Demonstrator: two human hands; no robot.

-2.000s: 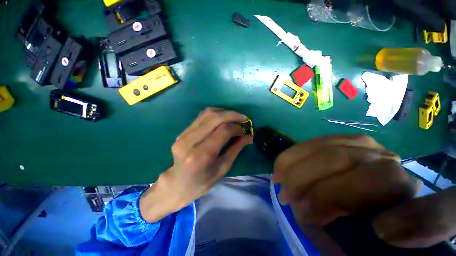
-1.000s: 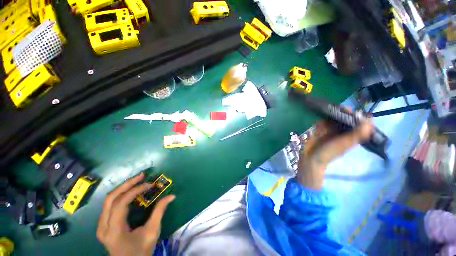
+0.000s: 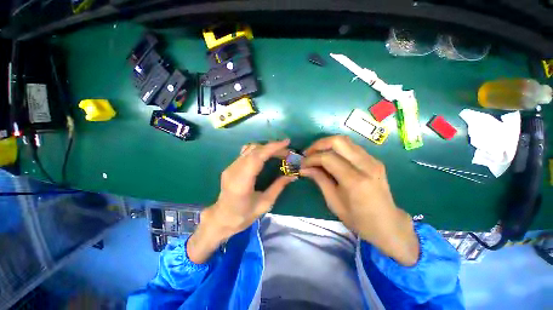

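Note:
My left hand (image 3: 248, 184) and my right hand (image 3: 351, 178) are bare and meet over the bench mat in front of me. Between their fingertips is a small yellow housing (image 3: 289, 168) with a greyish piece at its top, perhaps a display module. The fingers of both hands hide much of it. A flat yellow front housing (image 3: 366, 126) with a pale window lies on the mat to the right, beyond my hands.
Black modules (image 3: 235, 88) and a yellow piece (image 3: 234, 113) lie at left. Red pads (image 3: 442, 127), a green holder (image 3: 409, 124), a white-handled knife (image 3: 370, 77), tweezers (image 3: 452, 172), crumpled tissue (image 3: 494, 142), an amber bottle (image 3: 509, 94) and a black screwdriver (image 3: 529, 181) are at right.
The view has swung back from the right. My right hand has let go of the black screwdriver, which now lies at the right, and has joined my left hand at the yellow housing.

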